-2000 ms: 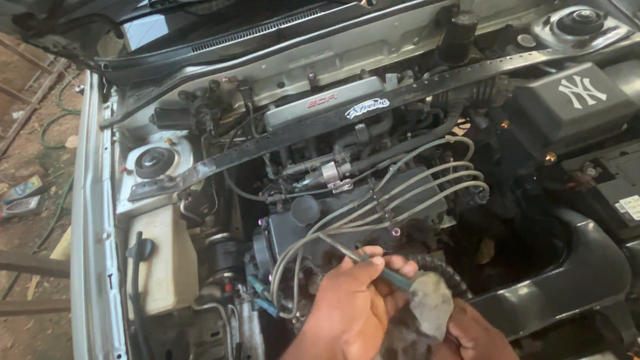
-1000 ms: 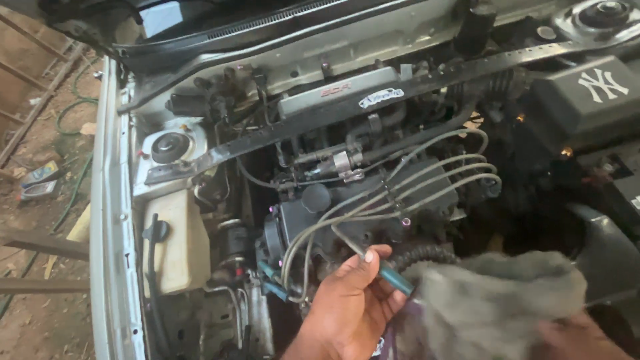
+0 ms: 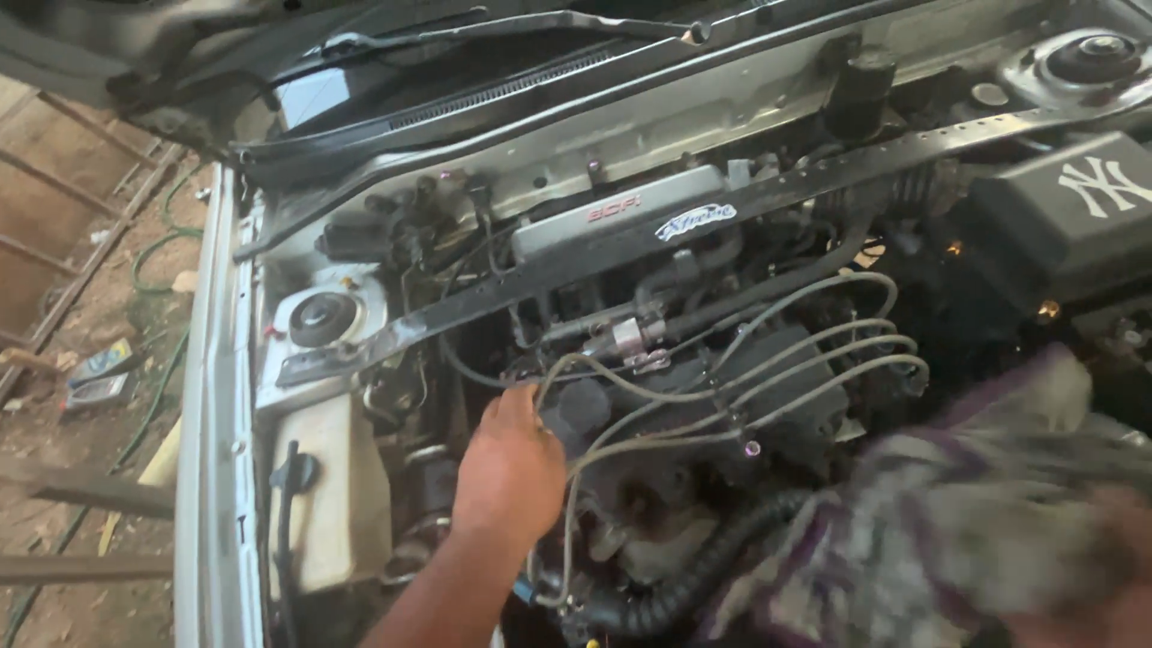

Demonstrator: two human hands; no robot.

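My left hand (image 3: 513,472) reaches over the left side of the engine, its fingers closed around the end of a grey spark plug lead (image 3: 621,382). That lead arches up out of my fingers beside the round black oil filler cap (image 3: 580,405); the boot at its end is hidden by the hand. Several other grey leads (image 3: 819,382) loop over the dark engine cover (image 3: 792,351). At the lower right, my right hand (image 3: 1084,576) is blurred and holds a bunched grey cloth with purple edging (image 3: 972,486).
A black strut bar (image 3: 504,292) crosses the bay. A whitish reservoir (image 3: 337,495) stands at the left, near the fender edge (image 3: 211,405). A black corrugated hose (image 3: 693,576) curves below the engine cover. The black box with a white logo (image 3: 1062,216) is at the right.
My left hand has moved up and left with the lead, whose teal boot showed in the earlier frames. The cloth, bunched small two seconds ago, has spread out in my right hand.
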